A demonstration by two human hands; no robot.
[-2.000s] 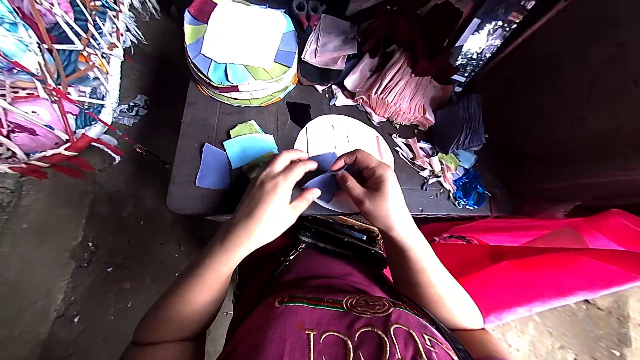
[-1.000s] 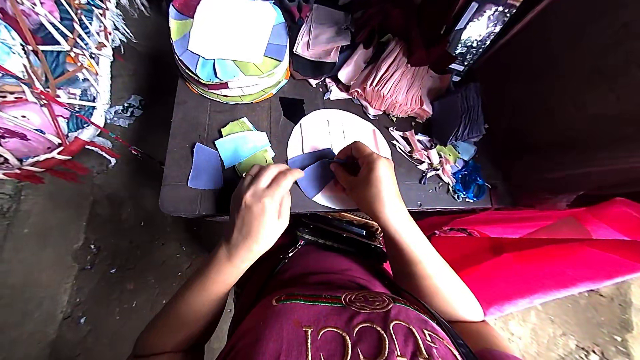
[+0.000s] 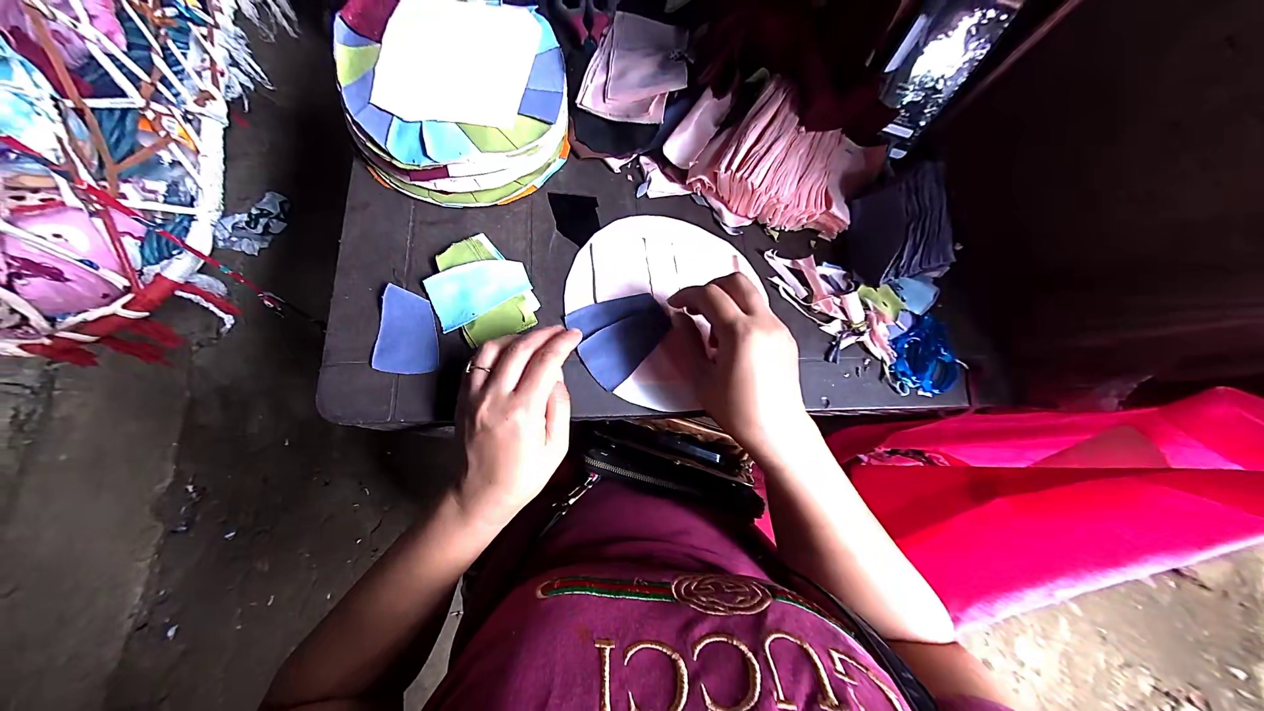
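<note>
A round white fabric disc [image 3: 642,257] lies on the dark table, with overlapping blue fabric pieces [image 3: 622,341] across its lower left part. My left hand [image 3: 518,405] is at the disc's lower left, its fingertips by the left edge of the blue pieces; whether they grip the cloth is not clear. Over the right side of the disc is my right hand [image 3: 736,341], fingers bent, its fingertips close to the blue pieces' right end. What lies under those fingertips is hidden. Left of the disc are green and light-blue fabric pieces [image 3: 479,294] and a separate blue piece [image 3: 406,331].
A stack of round patchwork pads [image 3: 548,94] stands at the table's back left. Folded pink cloth pieces [image 3: 770,163], a dark cloth stack [image 3: 901,225] and fabric scraps [image 3: 834,306] are at the right. The table's front edge [image 3: 869,405] runs near my waist.
Two seconds ago both hands held blue cloth above the disc. The blue pieces now lie on the disc, and my left hand has moved left, away from my right hand.
</note>
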